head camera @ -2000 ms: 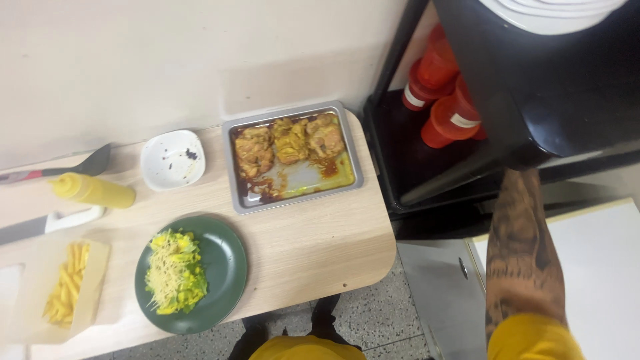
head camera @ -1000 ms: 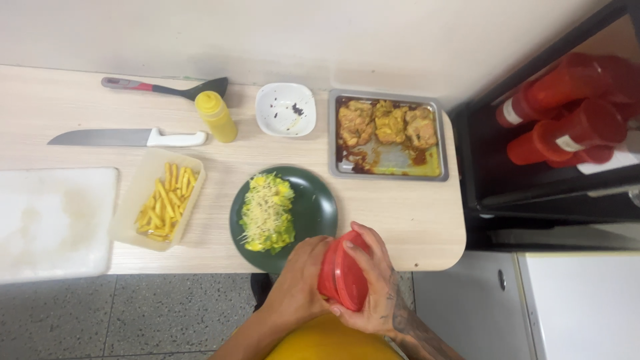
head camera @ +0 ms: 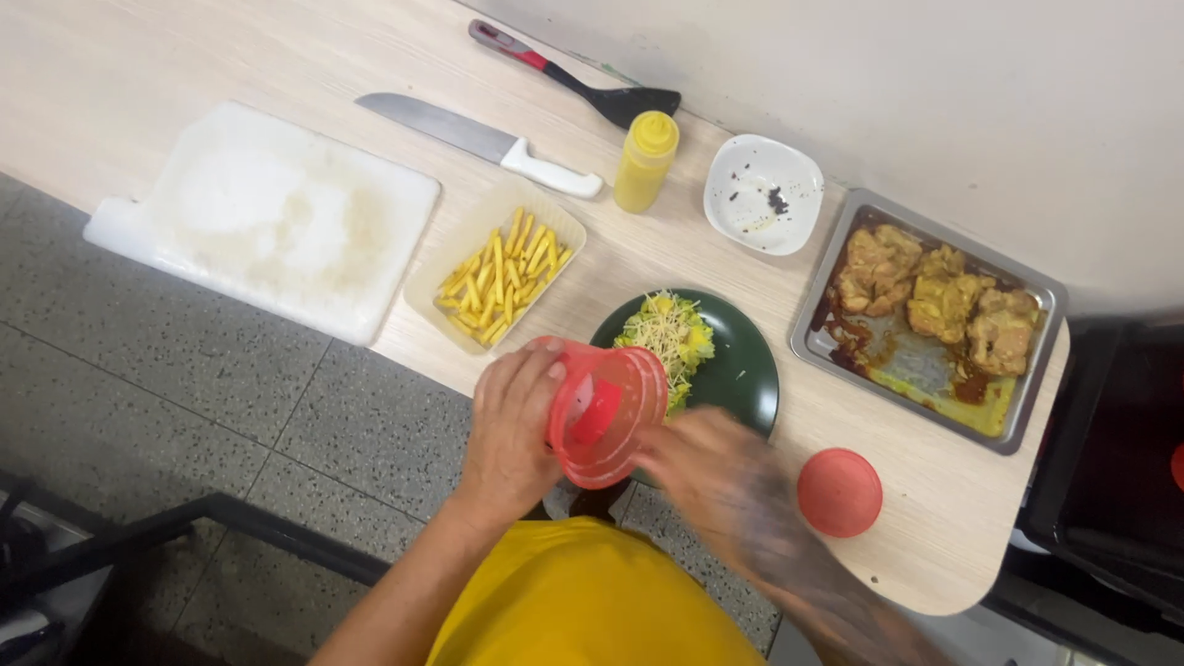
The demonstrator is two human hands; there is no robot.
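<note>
My left hand point(head camera: 518, 425) holds a red plastic container point(head camera: 615, 416), tilted with its open mouth toward the right. Blurred by motion, my right hand point(head camera: 703, 462) is at the container's rim; whether its fingers grip anything is not clear. Behind the container, a dark green plate point(head camera: 749, 361) bears chopped green and yellow salad point(head camera: 680, 338) topped with pale shreds. A round red lid point(head camera: 840, 492) lies on the table to the right of my right hand.
A metal tray point(head camera: 1041, 370) holds cooked chicken pieces. Nearby are a white bowl point(head camera: 763, 194) with dark bits, a yellow squeeze bottle point(head camera: 646, 162), a plastic tub of fries point(head camera: 499, 277), a white-handled knife point(head camera: 462, 129), a black spatula point(head camera: 629, 102), a white cutting board point(head camera: 296, 222) and a black shelf unit point(head camera: 1110, 462).
Both hands held the red container closed together one second ago; now it is open, and its lid lies on the table. The view has shifted and rotated.
</note>
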